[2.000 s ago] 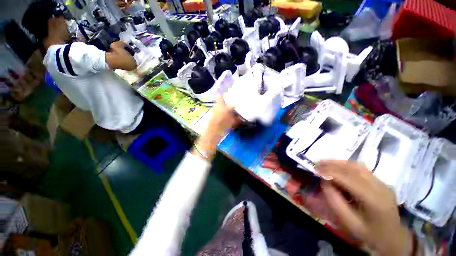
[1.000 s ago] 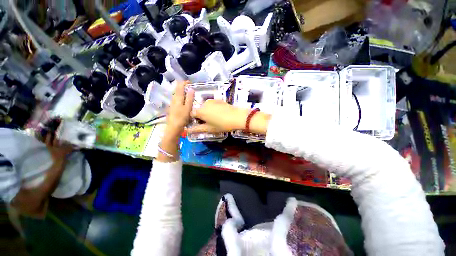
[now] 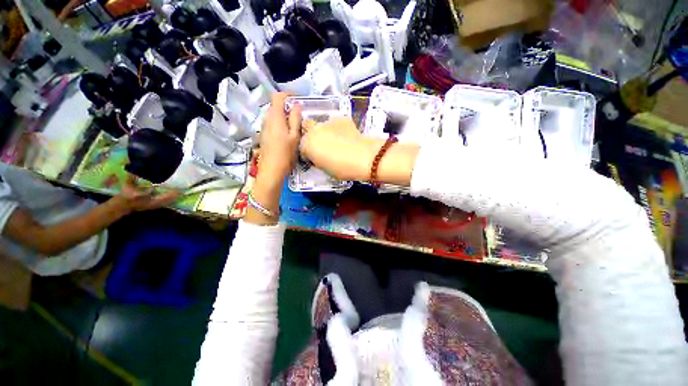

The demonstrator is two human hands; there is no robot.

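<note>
A white open camera housing [image 3: 320,181] lies on the bench's poster sheet, the leftmost of a row. My left hand [image 3: 280,139] holds its left edge. My right hand [image 3: 330,148] is over its inside with the fingers bent inward; the fingertips and anything between them are hidden or too blurred to tell. More open white housings [image 3: 483,113] stand in the row to the right, with thin black lead wires inside. My right forearm covers the lower parts of some of them.
Camera units with black balls [image 3: 154,154] crowd the bench at the left. Dark red wires [image 3: 433,71], clear plastic bags [image 3: 490,60] and a brown carton [image 3: 502,19] lie behind the row. Another person's hand [image 3: 143,197] is at the bench's left edge. A blue stool [image 3: 155,268] stands below.
Both hands came together at the leftmost housing and have stayed there over the last second. The other person's hand has moved to the nearest camera unit, and that unit now sits closer to the bench edge.
</note>
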